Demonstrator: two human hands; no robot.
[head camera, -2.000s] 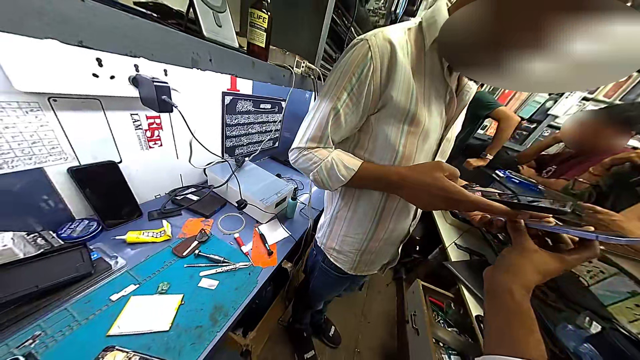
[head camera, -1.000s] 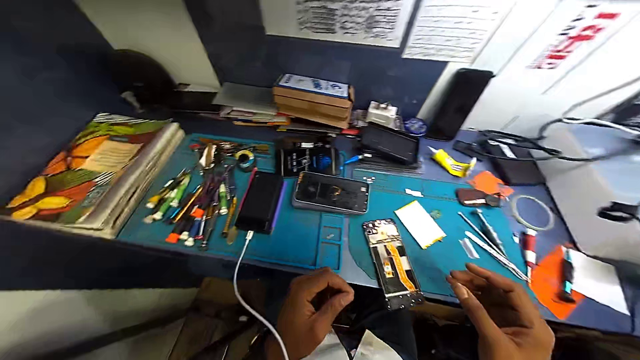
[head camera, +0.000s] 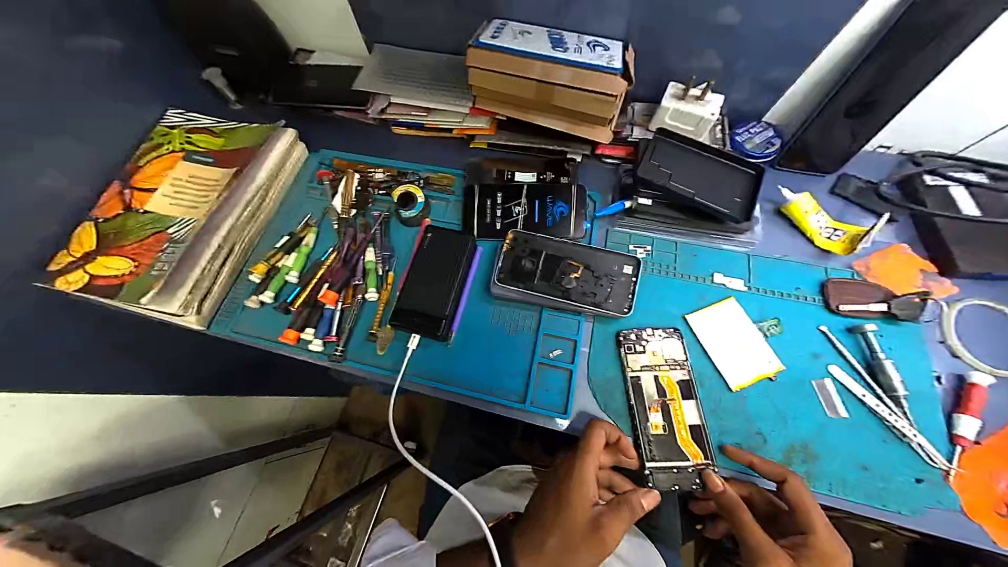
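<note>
An opened smartphone (head camera: 665, 409), its circuit board and an orange flex cable showing, lies lengthwise at the front edge of the teal mat. My left hand (head camera: 583, 496) is at its lower left corner, thumb and fingers near the edge. My right hand (head camera: 768, 512) has its thumb on the lower right corner, with the index finger extended. Whether either hand grips the phone firmly is unclear. Right of the phone is a white battery-like pack (head camera: 735, 343). Above lies a phone back housing (head camera: 567, 272), and left of that a black phone (head camera: 434, 281) with a white cable plugged in.
Screwdrivers (head camera: 315, 283) crowd the left mat beside a thick butterfly-covered book (head camera: 173, 228). Tweezers (head camera: 886, 413), a red-handled screwdriver (head camera: 969, 417) and a yellow glue tube (head camera: 827, 224) are at right. Stacked boxes (head camera: 547, 87) and black trays (head camera: 697, 177) stand behind. The white cable (head camera: 429, 472) hangs over the front edge.
Both hands have moved in to the lower end of the opened phone, from apart on either side. Two seconds ago the view faced a standing person to the right.
</note>
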